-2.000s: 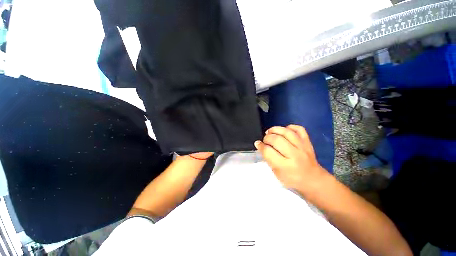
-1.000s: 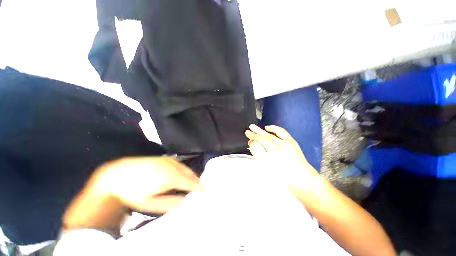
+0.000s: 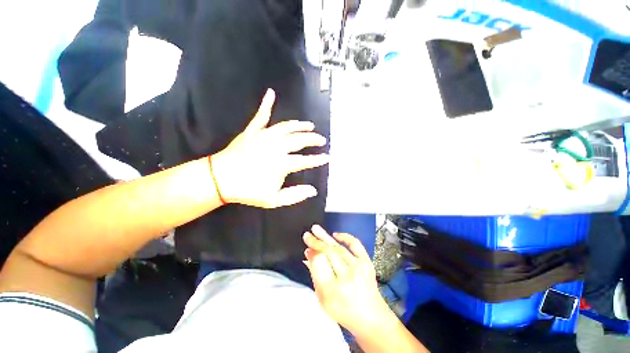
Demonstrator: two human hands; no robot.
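A large black trouser panel point(image 3: 235, 89) lies on the white table and runs over its front edge toward my lap, its right edge near the presser foot and needle point(image 3: 325, 72). My left hand point(image 3: 273, 165) rests flat on the panel with the fingers spread, a thin red string at the wrist. My right hand point(image 3: 338, 272) is at the panel's lower right edge, fingers partly bent; whether it pinches the cloth is unclear. A white area point(image 3: 148, 72) shows between black folds at the left.
A black phone point(image 3: 461, 77) lies right of the needle under the Jack machine head point(image 3: 552, 31). Green and yellow scissors handles point(image 3: 575, 162) are at the far right. A blue crate point(image 3: 511, 231) with dark cloth stands below. More dark cloth point(image 3: 41, 165) lies at the left.
The view has swung up and right, showing the machine head, phone and scissors. My left hand has moved from near my lap onto the panel and spread flat. My right hand stays by the panel's lower edge.
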